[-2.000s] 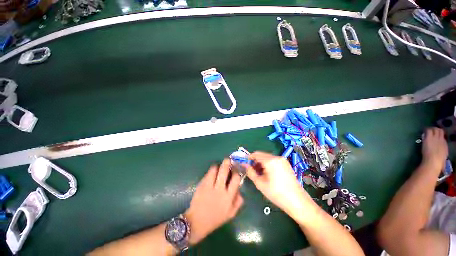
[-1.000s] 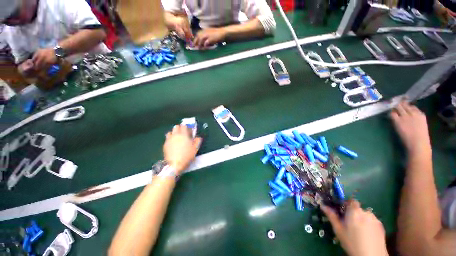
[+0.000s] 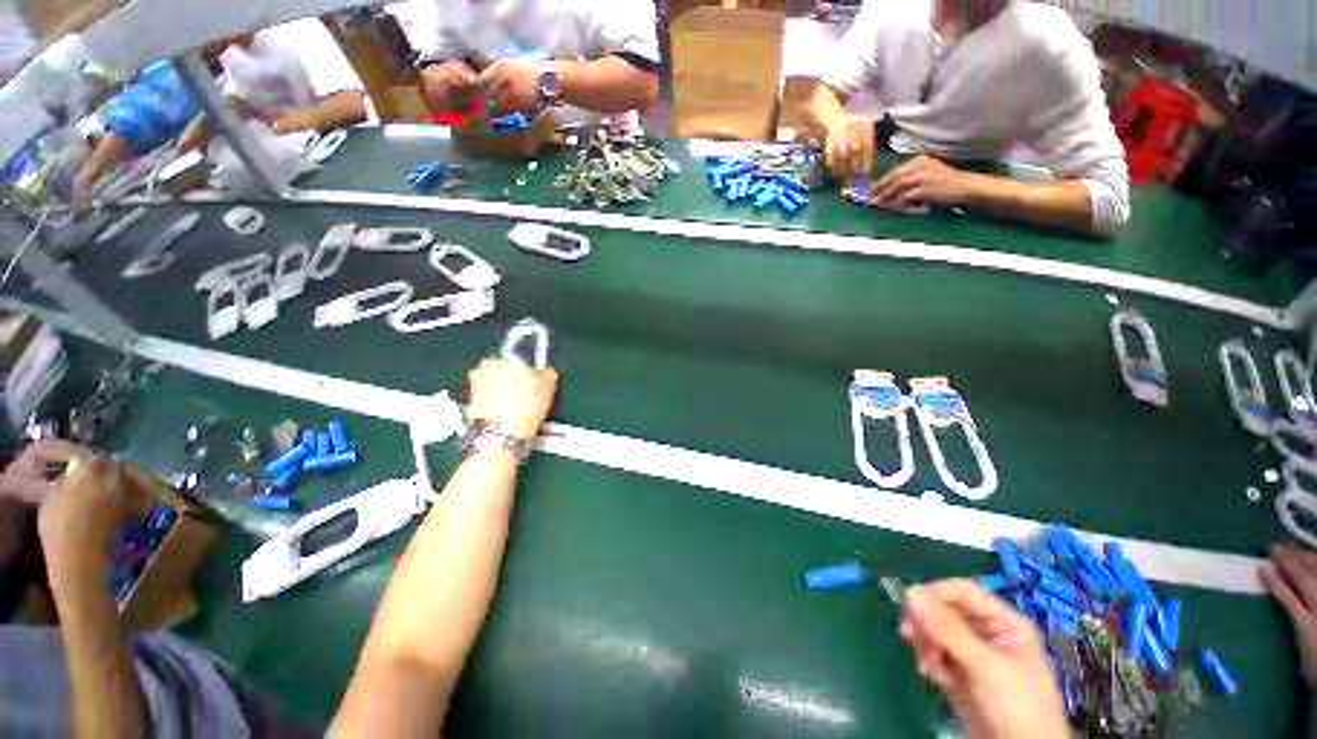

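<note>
My left hand point(image 3: 513, 397), with a wristwatch, is stretched over the central green lane. Its fingers are on one end of a white plastic housing point(image 3: 529, 341), whose loop points away; the fingertips are hidden. My right hand point(image 3: 985, 650) is at the lower right, left of the pile of wired assemblies point(image 3: 1091, 606). It pinches the board end of a wired battery assembly, whose blue cell point(image 3: 835, 576) sticks out to the left. Two filled housings point(image 3: 880, 430) lie side by side on the lane.
Several white housings point(image 3: 364, 302) lie at the lane's left, and more at its right. A pale rail point(image 3: 751, 484) crosses before me. A larger white housing point(image 3: 335, 540) lies near my left forearm. People sit opposite, and others' hands show at both sides.
The view has swung left. My left hand has let go of the filled housing beside the other one and moved left to another housing. My right hand has drawn a wired assembly out from the pile.
</note>
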